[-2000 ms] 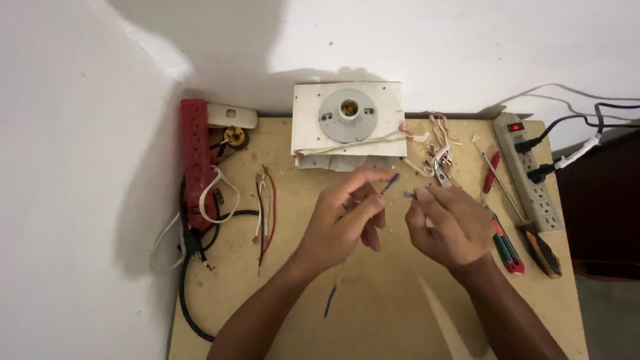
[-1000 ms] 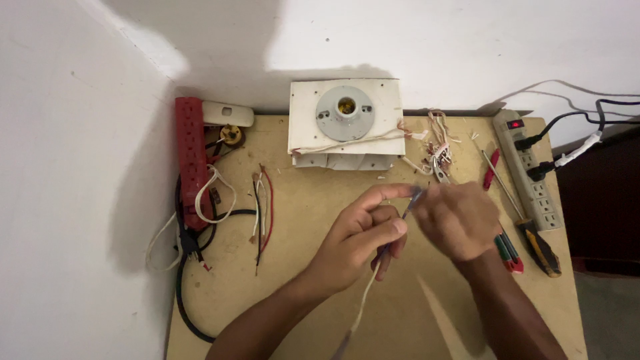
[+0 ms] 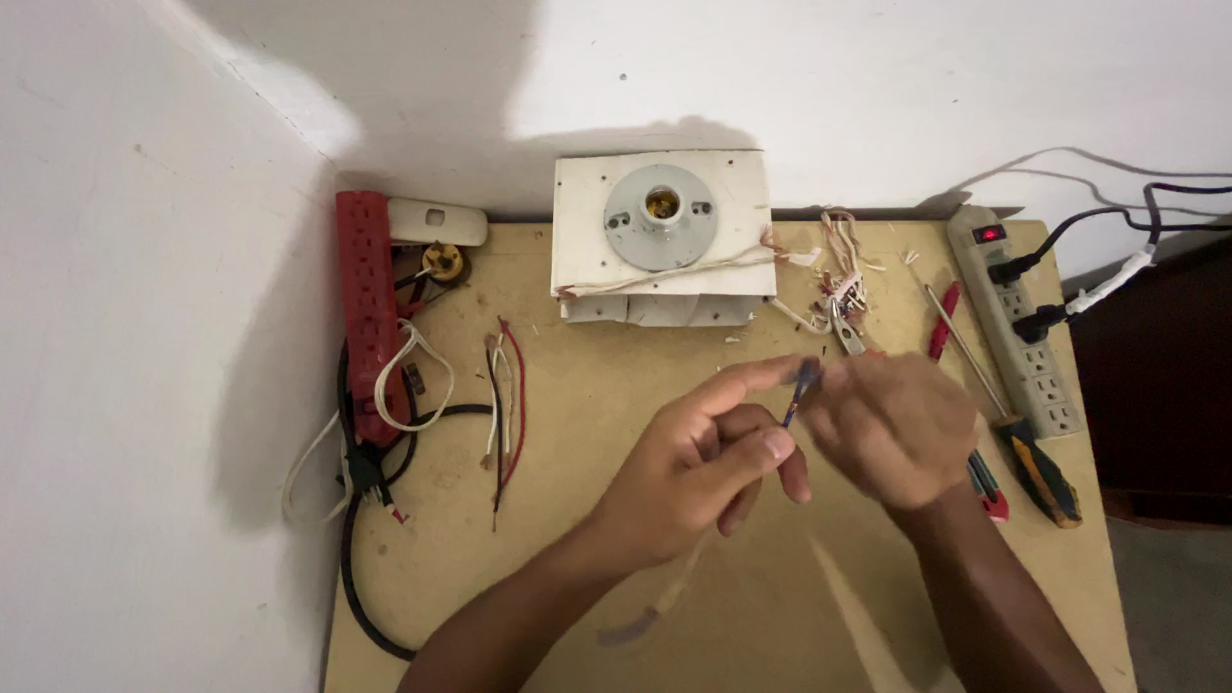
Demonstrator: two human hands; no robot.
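Observation:
My left hand (image 3: pixel 712 462) pinches a thin wire with blue insulation or tape (image 3: pixel 798 395) between thumb and fingers, in the middle of the view. The wire's pale tail hangs below that hand and ends in a blurred bluish piece (image 3: pixel 628 630). Right beside the wire's upper end is my right hand (image 3: pixel 890 423), fingers curled and blurred; whether it grips the wire is hidden. Behind both hands, a grey round lamp socket (image 3: pixel 661 217) is mounted on a white box (image 3: pixel 582 255). Pliers (image 3: pixel 847 332) lie just behind my right hand, by stripped wire scraps (image 3: pixel 842 250).
A red power strip (image 3: pixel 366 318) and black cable (image 3: pixel 358 597) lie at left, near loose red, black and white wires (image 3: pixel 520 385). At right are a beige power strip with plugs (image 3: pixel 1020 318), a screwdriver (image 3: pixel 1039 472), a red tool (image 3: pixel 945 322) and a red-green tool (image 3: pixel 987 486).
Both hands stay near the same place in front of the box. The right hand has shifted slightly around the wire's upper end, and the wire's hanging tail has swung.

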